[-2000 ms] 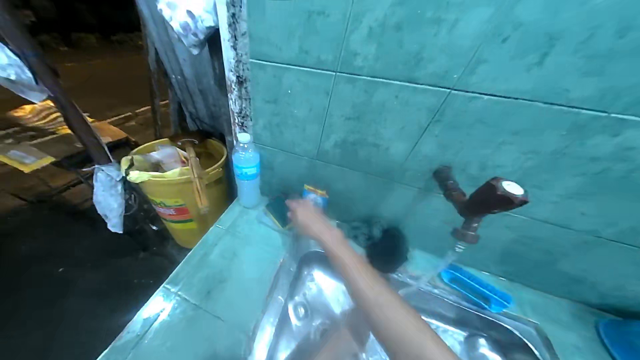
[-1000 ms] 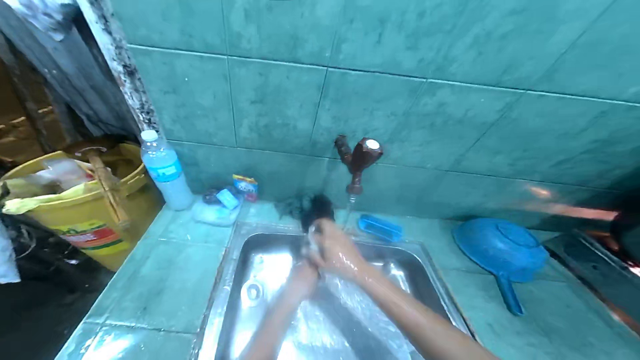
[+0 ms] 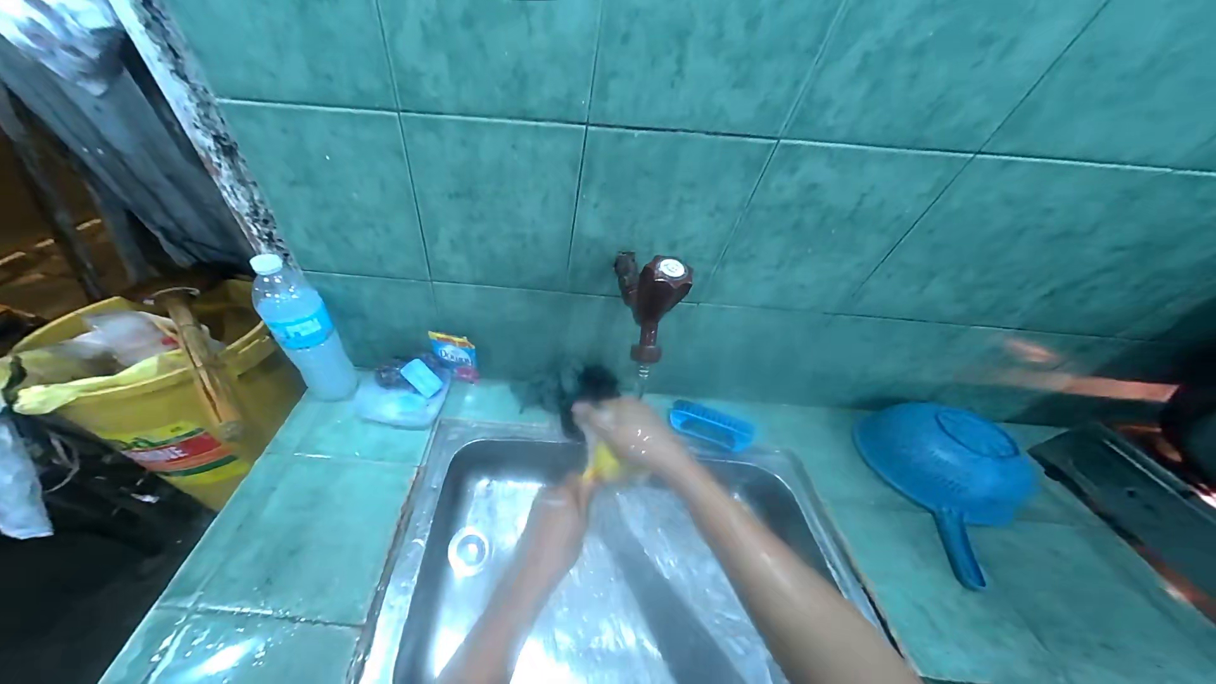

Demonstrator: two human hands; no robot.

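Over the stainless steel sink (image 3: 423,532), both of my hands close around a small yellow thing (image 3: 604,464), too blurred to name. My left hand (image 3: 562,505) has its lower left end, and my right hand (image 3: 629,432) covers the upper part. Both look wet. Behind my right hand, at the sink's back edge, is a dark, fuzzy object (image 3: 597,383) whose kind I cannot tell. A brown faucet (image 3: 655,299) sticks out from the wall just above, with a thin stream below its spout. Right of it lies a blue plastic scrub brush (image 3: 711,425).
Left of the sink stand a bottle of cloudy liquid (image 3: 306,332), a plastic bag with a blue block (image 3: 404,399) and a small packet (image 3: 454,354). A yellow bucket (image 3: 204,408) is beyond the counter. At right are a blue handled strainer (image 3: 940,461) and a stove (image 3: 1121,494).
Two seconds ago one hand reached to the small packet at the back left; one second ago both hands were together over the sink. Yellow now shows between them. The view has swung right.
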